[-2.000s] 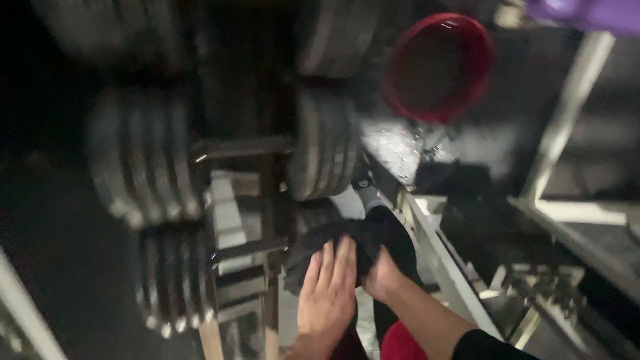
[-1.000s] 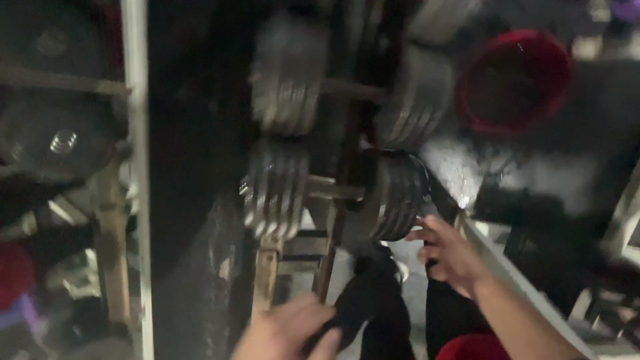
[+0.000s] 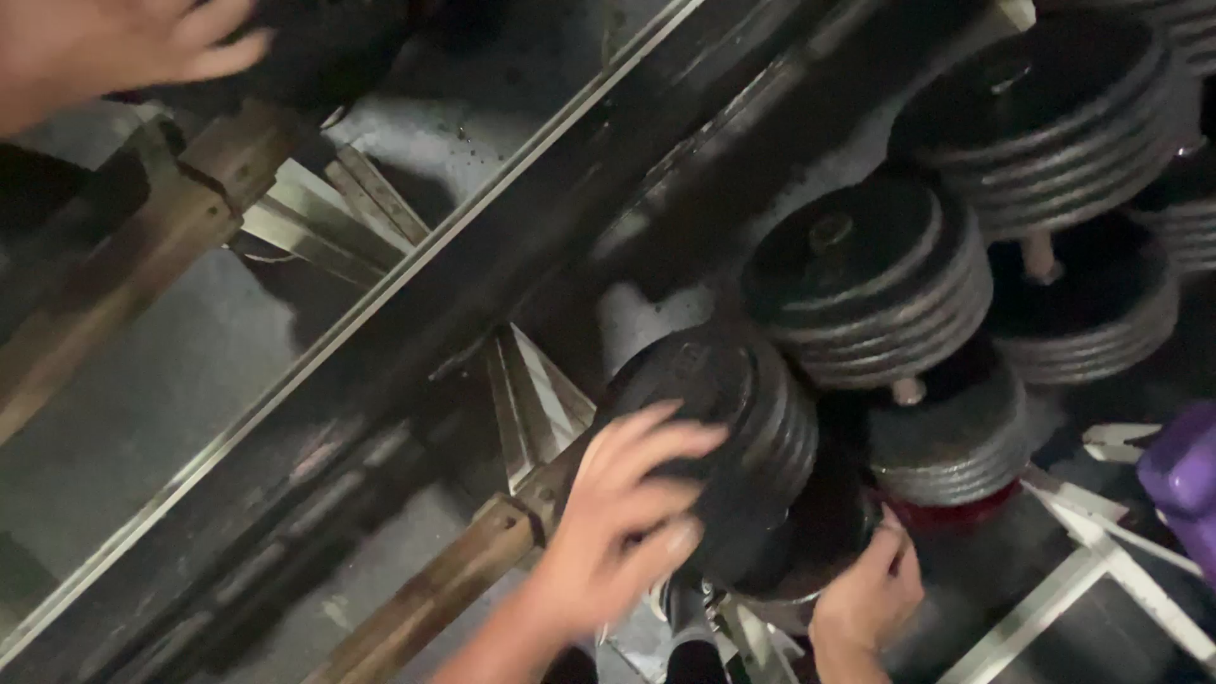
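A black plate-loaded dumbbell [image 3: 708, 446] lies nearest to me at bottom centre, its far head made of several round plates. My left hand [image 3: 627, 513], blurred, has its fingers spread over the left side of that head; whether it touches is unclear. At the rim of the dumbbell's other head is my right hand [image 3: 869, 589], fingers bent, their grip partly hidden. Beyond it another dumbbell [image 3: 869, 275] stands with its plates stacked around a short handle, and a larger dumbbell [image 3: 1054, 123] sits at upper right.
A long mirror edge [image 3: 408, 266] crosses diagonally, with a reflected hand [image 3: 142, 47] at upper left. A wooden beam [image 3: 437, 589] runs along the bottom. At right are a white metal frame [image 3: 1054, 589], a purple object [image 3: 1183, 484] and part of a red container [image 3: 959, 513]. My feet are below.
Two seconds ago both hands were together on a dark cloth; now they are apart, at the two heads of the near dumbbell, with no cloth seen in them. The view has turned strongly.
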